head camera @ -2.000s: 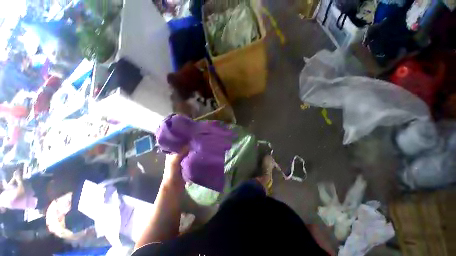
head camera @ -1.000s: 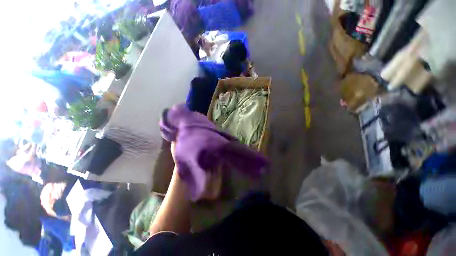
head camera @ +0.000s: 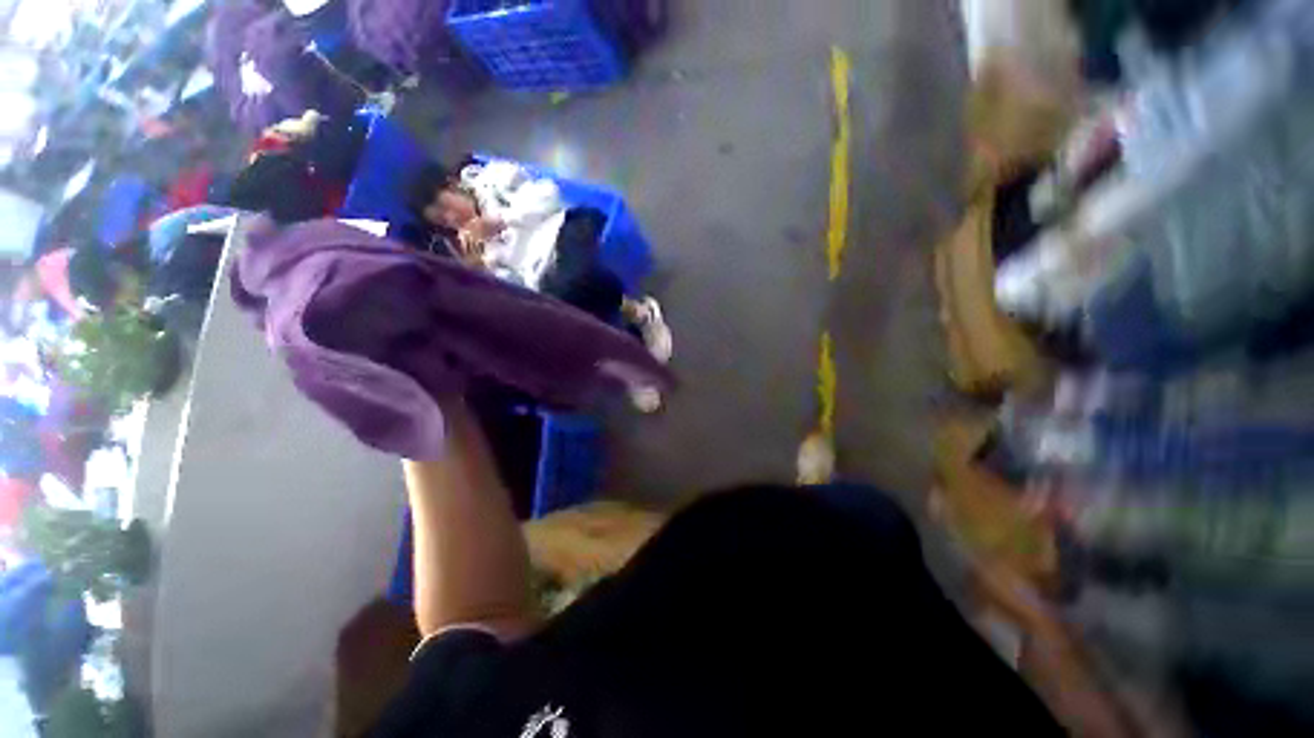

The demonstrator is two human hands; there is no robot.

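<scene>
My left arm reaches up and forward. My left hand [head camera: 458,421] is mostly hidden by a purple garment piece [head camera: 360,325] and holds it bunched. The cloth spreads to both sides of the hand, one end hanging left and a long end reaching right. My right hand is not in view.
A blue crate [head camera: 620,231] beyond the cloth has white and dark cloth at it, perhaps a seated person with pale shoes. Another blue crate [head camera: 541,43] stands farther off. A low wall [head camera: 245,505] with plants is left. Blurred cloth heaps [head camera: 1196,289] lie right of a yellow floor line [head camera: 839,188].
The view has moved forward along the floor line. The purple piece has moved up and left and is spread wider. The open carton is now mostly hidden below it, behind my arm and body.
</scene>
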